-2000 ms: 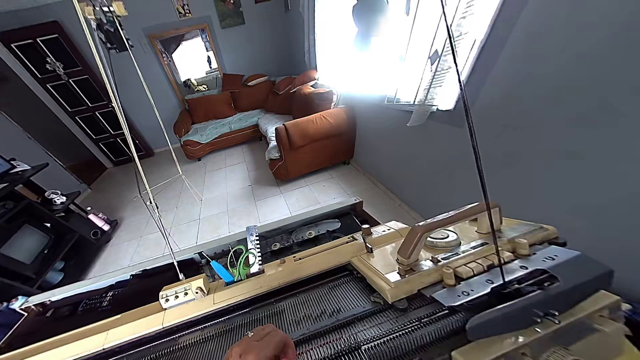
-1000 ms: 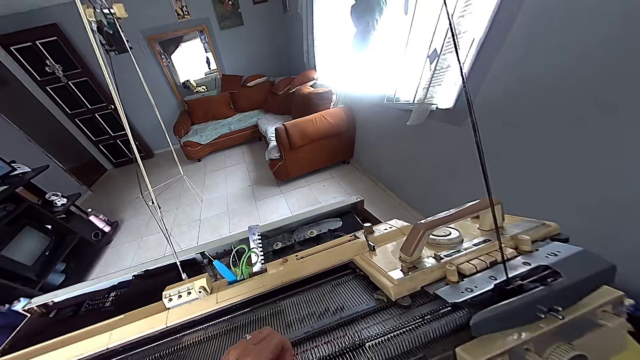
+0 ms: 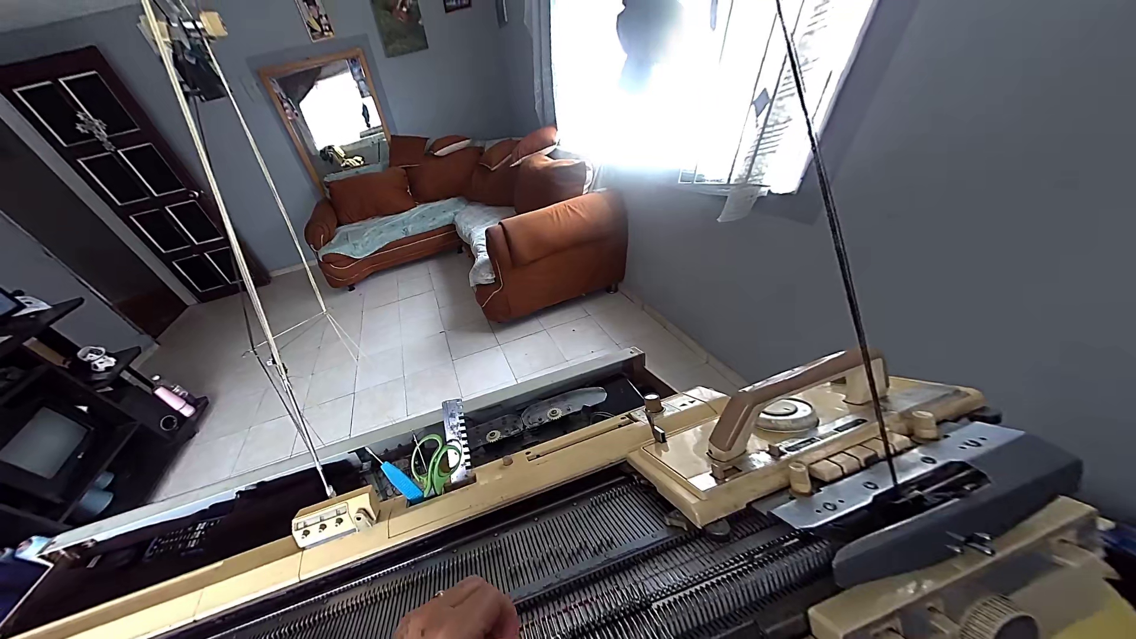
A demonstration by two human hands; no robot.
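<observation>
My left hand (image 3: 460,611) is at the bottom edge, its fingers curled over the needle bed (image 3: 568,541) of a knitting machine. A ring shows on one finger; whether the fingers grip anything is hidden. My right hand is out of view. To the right of the hand, the cream carriage (image 3: 710,470) with its brown handle (image 3: 790,390) sits across the bed, joined to a grey metal arm (image 3: 958,497). Dark yarn (image 3: 839,240) runs down into this arm. Green-handled scissors (image 3: 435,466), a blue-handled tool (image 3: 402,481) and a white toothed strip (image 3: 456,435) stand in the tray behind the bed.
A cream counter unit (image 3: 335,524) is on the rear rail, near the foot of the yarn mast (image 3: 226,231). A cream lower carriage (image 3: 967,577) projects at bottom right. Beyond the machine are a tiled floor (image 3: 399,355), an orange corner sofa (image 3: 559,248) and a black shelf unit (image 3: 115,426).
</observation>
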